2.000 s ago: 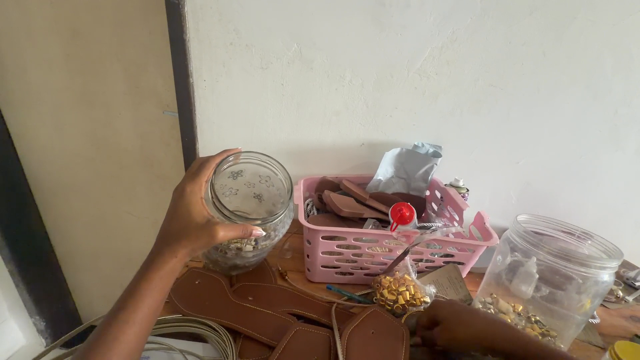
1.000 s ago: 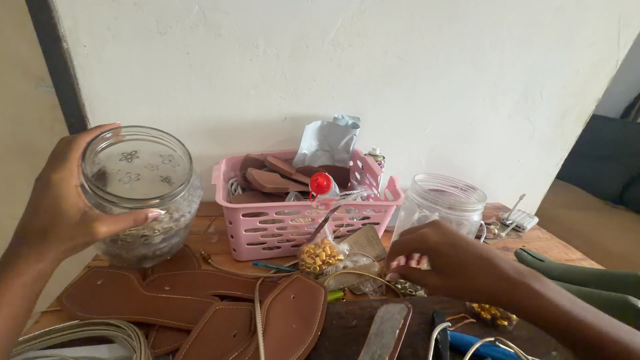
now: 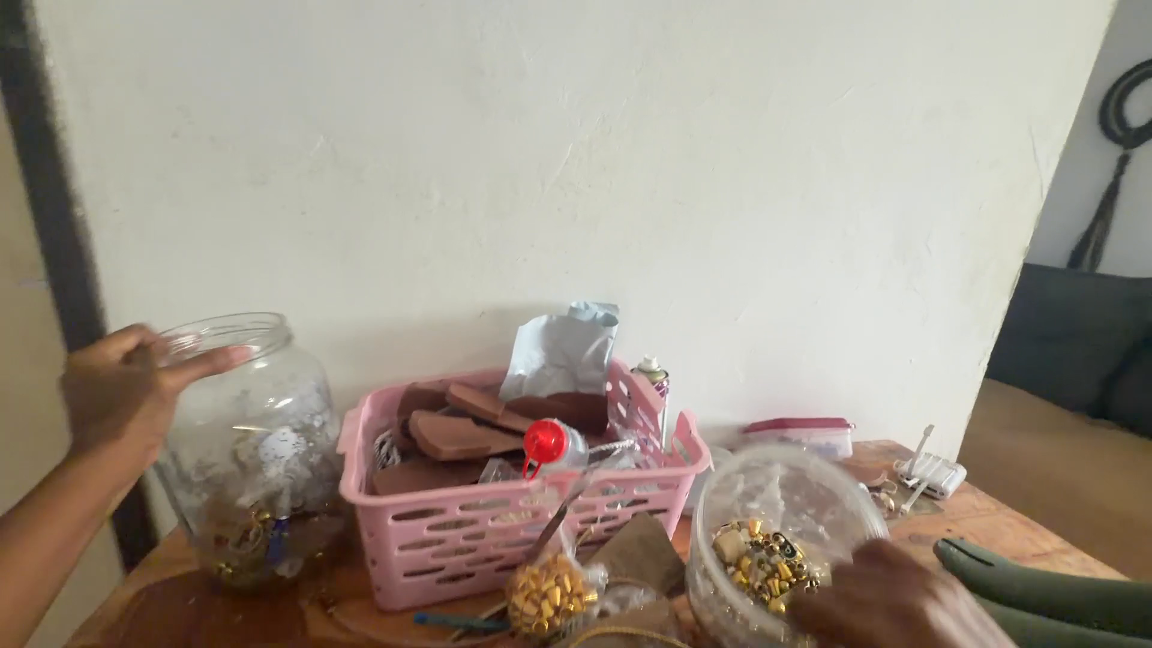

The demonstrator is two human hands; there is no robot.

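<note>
My left hand (image 3: 135,387) grips the rim of a large clear jar (image 3: 310,396) at the left; small metal pieces and plastic bags lie inside it. At the lower right my right hand (image 3: 886,598), blurred, is at the side of a second clear jar (image 3: 774,468). That jar is tilted with its mouth toward me and shows gold-coloured and dark beads or fittings (image 3: 769,567) inside. Whether my right fingers are closed on its rim cannot be told. Between the jars, a plastic bag of gold-coloured pieces (image 3: 549,594) sits in front of the pink basket.
A pink plastic basket (image 3: 441,540) holds brown sole-shaped pieces (image 3: 468,436), a red-capped bottle (image 3: 546,443) and crumpled paper (image 3: 562,346). Behind it stands a spray can (image 3: 650,373). Farther right are a maroon-topped case (image 3: 801,436), a white device (image 3: 931,472) and green tubular objects (image 3: 1044,576).
The right-hand jar, upright a second ago, is now tilted toward me, with my right hand beside it. My left hand is on the jar rim in a changed grip. The view has tipped upward.
</note>
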